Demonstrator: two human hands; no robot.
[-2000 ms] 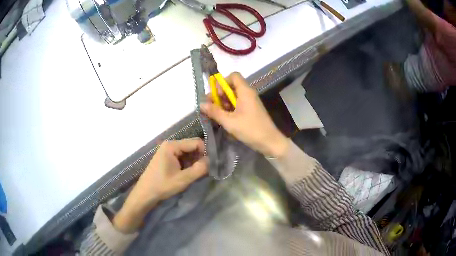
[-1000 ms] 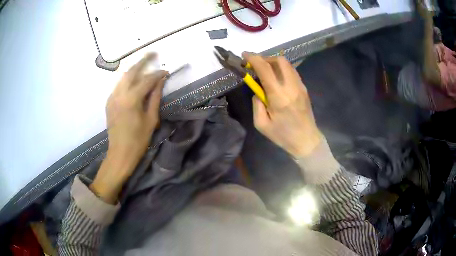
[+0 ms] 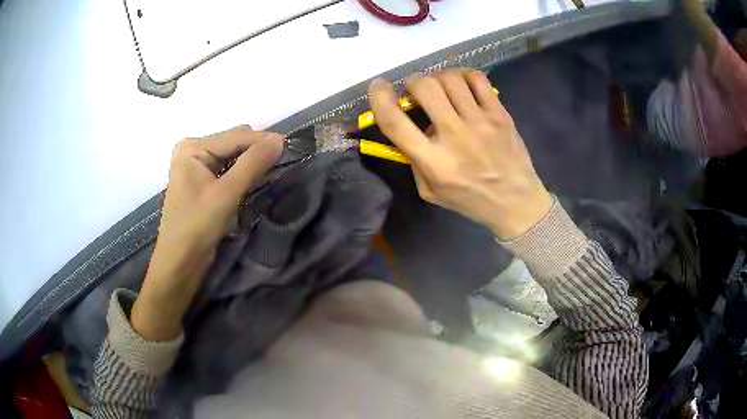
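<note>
My right hand [image 3: 463,147] holds the yellow-handled cutting pliers [image 3: 337,137], jaws pointing left and touching or nearly touching the fingertips of my left hand [image 3: 215,176]. My left thumb and forefinger are pinched on something small and thin, perhaps a small metal piece, at the jaw tips; it is too small to name. The dark grey garment [image 3: 328,213] lies bunched over my lap below both hands, against the table edge. A toothed edge, likely the zipper, shows faintly beside my left fingers.
The white table [image 3: 74,139] has an edge wrapped in stitched grey tape. Red scissor handles [image 3: 401,10] are cut off at the top. A grey scrap [image 3: 341,29] lies on the table. White quilted cloth [image 3: 516,303] is below my right forearm. Another person's pink sleeve [image 3: 713,98] is at the right.
The zipper strip held up earlier is lowered. My left hand has come back from over the table, and the pliers have moved left and down to meet its fingertips. The view has shifted.
</note>
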